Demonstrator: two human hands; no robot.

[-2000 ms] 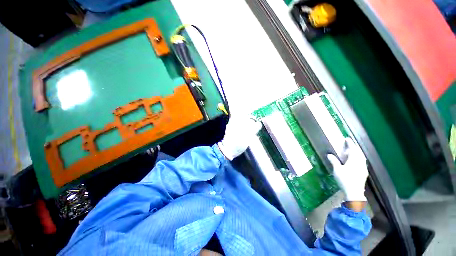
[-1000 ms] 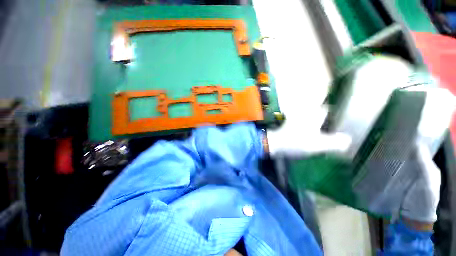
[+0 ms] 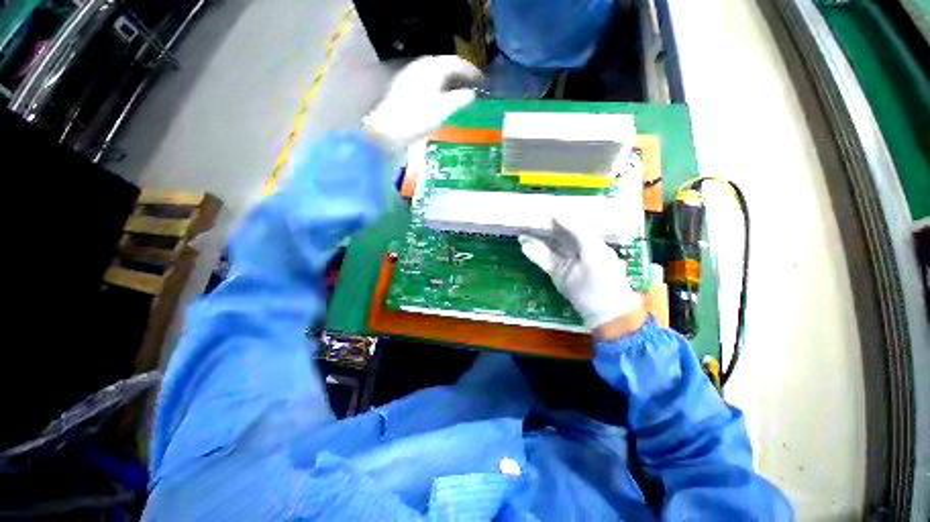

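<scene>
The green circuit board (image 3: 479, 273) sits in the orange jig (image 3: 489, 334) on the green base plate (image 3: 357, 289). A long white-silver heat sink (image 3: 474, 209) crosses its middle. A large finned heat sink (image 3: 567, 145) with a yellow strip stands at its far edge. My right hand (image 3: 583, 273), in a white glove, is on the board with fingers apart at the long heat sink's near side. My left hand (image 3: 420, 100), gloved and slightly blurred, is over the base plate's far left corner; whether its fingers hold anything is unclear.
The electric screwdriver (image 3: 687, 260) lies right of the board, its cable looped beside the pale conveyor (image 3: 790, 306). A screw tray (image 3: 347, 350) shows below the base plate's left part. Another person's blue sleeve (image 3: 551, 31) is at the far side. A wooden pallet (image 3: 158, 240) stands left.
The board has moved left from the conveyor side into the orange jig, which was bare. My left hand has moved to the far left corner. The view has shifted left.
</scene>
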